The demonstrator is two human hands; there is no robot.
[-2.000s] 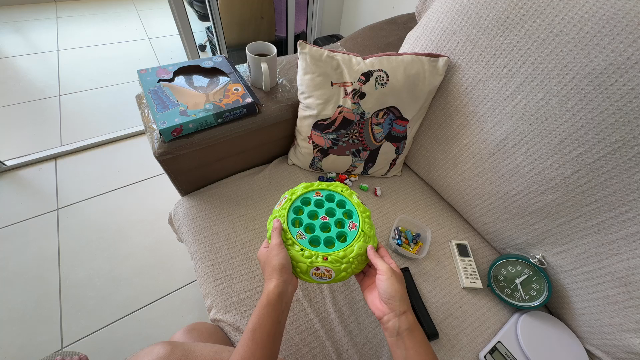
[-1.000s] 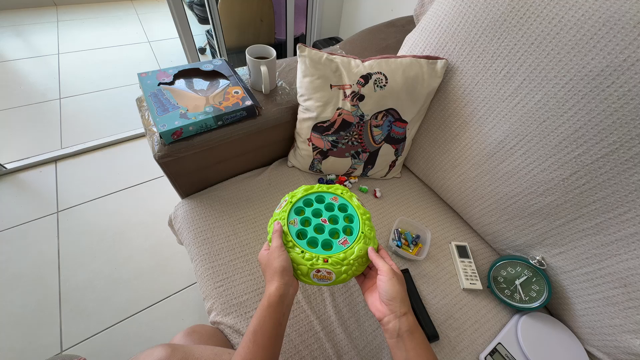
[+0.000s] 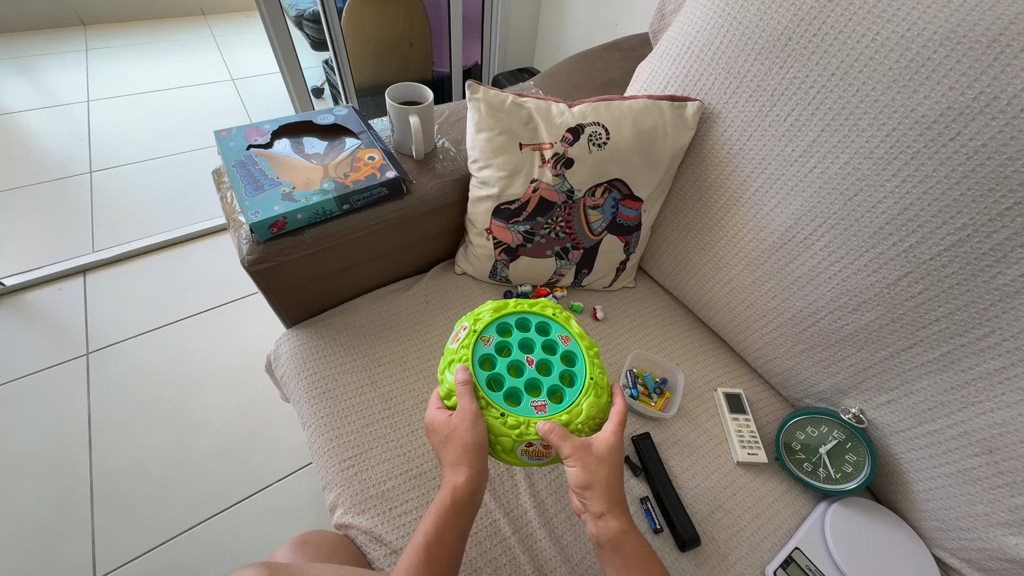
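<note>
Both hands hold a green plastic fishing-game toy (image 3: 592,416) above the sofa seat, its teal round disc with many holes facing up. My left hand (image 3: 460,436) grips the toy's left side, thumb on the rim. My right hand (image 3: 592,460) holds the lower right side, thumb on the front rim near a round sticker. Small colourful toy fish (image 3: 544,293) lie on the seat just beyond the toy, by the cushion. Right of the toy sits a clear plastic tub (image 3: 676,384) with several batteries. A loose battery (image 3: 651,514) and a long black plastic piece (image 3: 666,490) lie beside my right hand.
An opened game box (image 3: 372,192) and a white mug (image 3: 402,120) of dark drink stand on the plastic-covered armrest. An elephant-print cushion (image 3: 552,216) leans behind the toy. To the right are a remote control (image 3: 741,424), a green alarm clock (image 3: 826,452) and a white scale (image 3: 872,544).
The teal disc has turned within the green body. My right thumb has moved left onto the toy's front rim; my left hand has stayed on its left side.
</note>
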